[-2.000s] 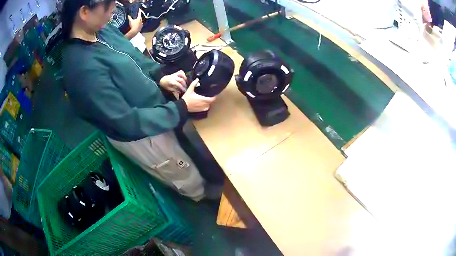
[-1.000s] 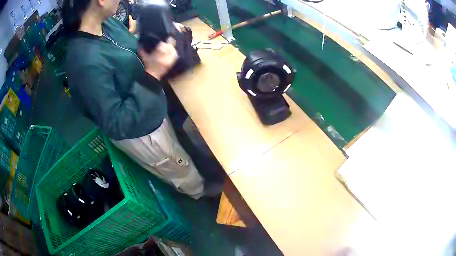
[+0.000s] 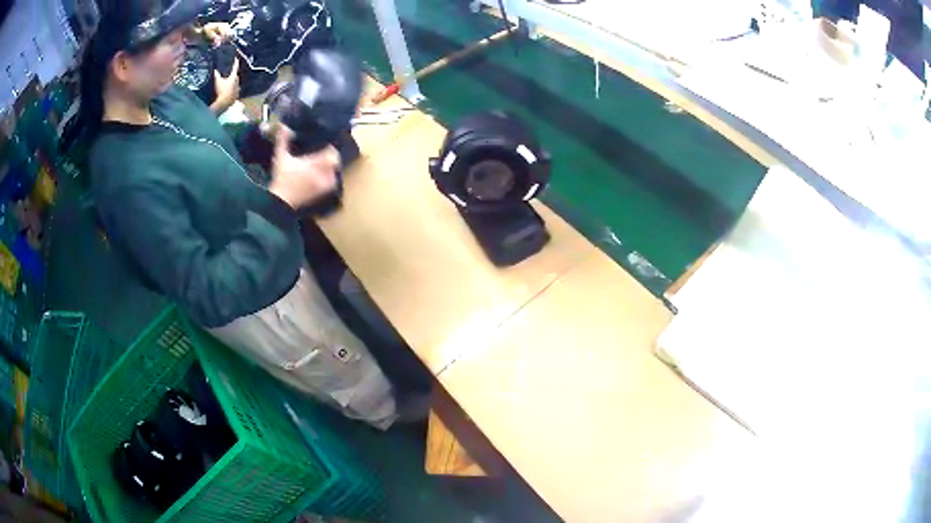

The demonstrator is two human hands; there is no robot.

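Observation:
Neither of my hands is clearly in view. A black fan unit with white marks around its rim stands on the brown bench, its round head above a blocky base. Large white sheets lie at the right, strongly overexposed. Another person holds a second black fan unit farther up the bench; its head is blurred.
A green crate with black fan parts stands at lower left beside the other person. A red-handled rod lies at the bench's far end. A white raised shelf runs along the upper right.
The view has shifted, so the standing fan unit appears farther left. The other person's fan unit has moved away from its earlier place near the bench's middle, towards the far end.

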